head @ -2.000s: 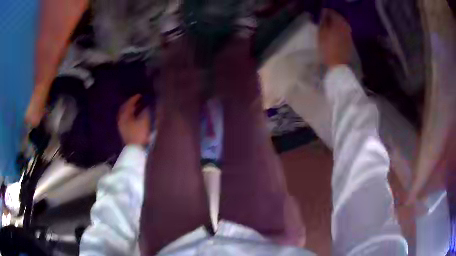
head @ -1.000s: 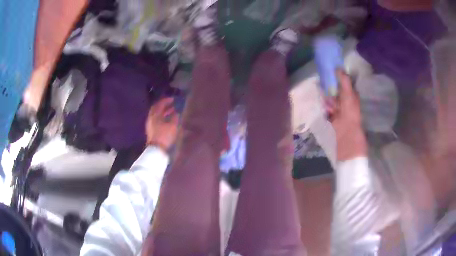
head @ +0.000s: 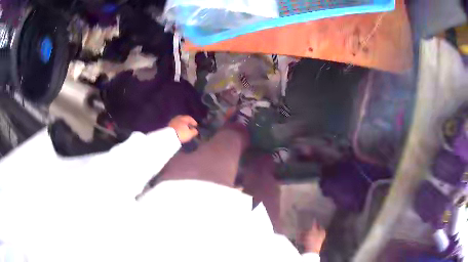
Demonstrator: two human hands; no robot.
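My left hand (head: 184, 128) is a fist above my lap, closed around a small dark thing that shows only in part at the fingers. My right hand (head: 314, 238) is low and right of the middle, blurred, by a pale box-like block (head: 305, 204); whether it holds anything cannot be told. A dark purple heap (head: 154, 102) lies beyond my left hand. More purple material (head: 346, 184) lies beyond my right hand, beside the pale block.
A blue basket (head: 308, 16) with a clear plastic bag (head: 220, 14) stands on an orange-brown board (head: 328, 41) at the top. A black round object (head: 41, 56) is at the upper left. Scraps lie around my legs. A pale curved edge (head: 405, 153) runs down the right.
The view has swung, bringing the basket and board in at the top. My right hand now shows lower in the picture, and the pale blue tube it held is no longer visible.
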